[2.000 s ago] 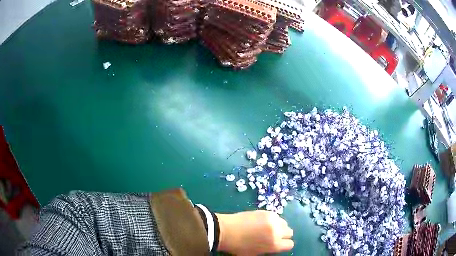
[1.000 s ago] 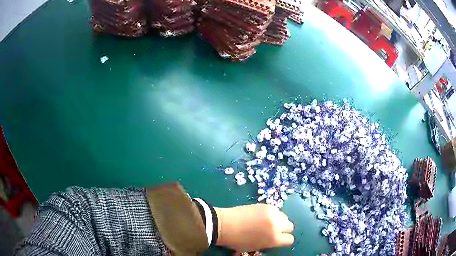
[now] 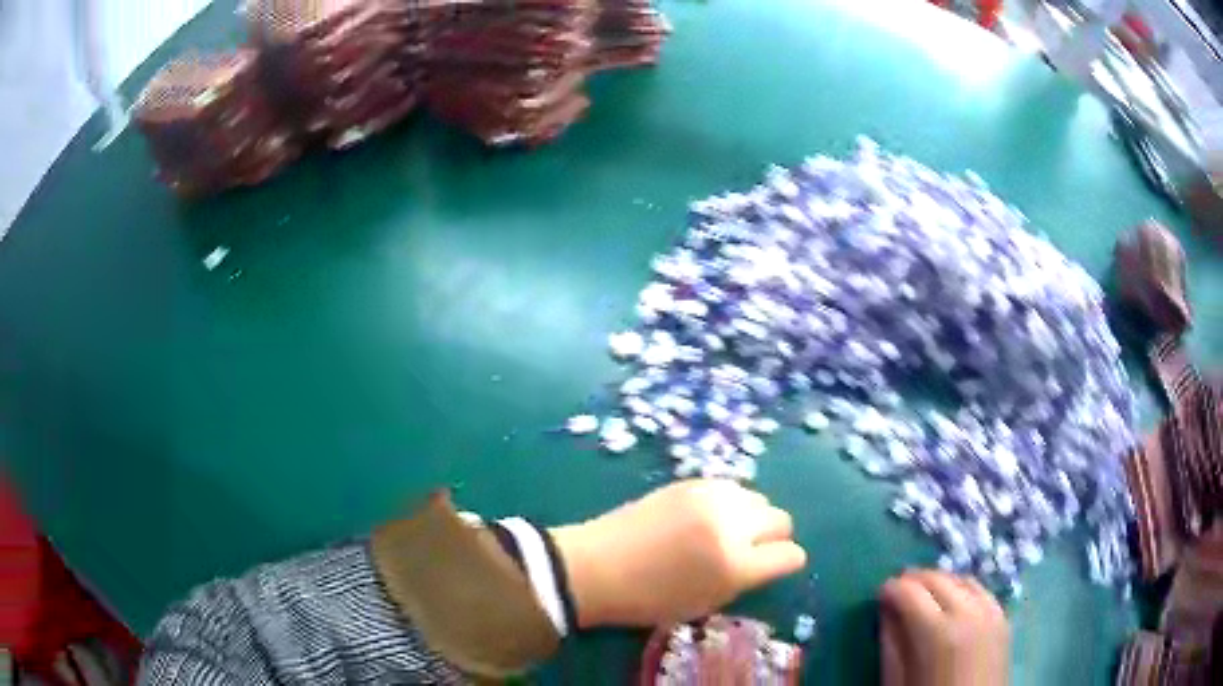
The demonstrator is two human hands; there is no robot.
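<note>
My left hand (image 3: 684,552) is low in the middle, back of the hand up, fingers curled and pointing right. What its fingertips hold, if anything, cannot be told. My right hand (image 3: 943,630) is blurred at the bottom edge, partly cut off, with bent fingers. A reddish-brown holding plate (image 3: 724,654) with whitish rows lies just below my left hand, cut off by the bottom edge. A small white component (image 3: 803,626) shows between the hands. The white-and-purple loose component pile (image 3: 925,288) curves above and to the right of both hands.
Tall stacks of brown plates (image 3: 503,67) stand at the far left of the green table (image 3: 295,429). Brown plates (image 3: 1194,469) lie or stand along the right side. A small white scrap (image 3: 216,257) lies near the stacks. A red object shows at the lower left edge.
The view has shifted, so the pile sits higher and the stacks further left. My right hand has come into view at the bottom. More of the plate below my left hand shows.
</note>
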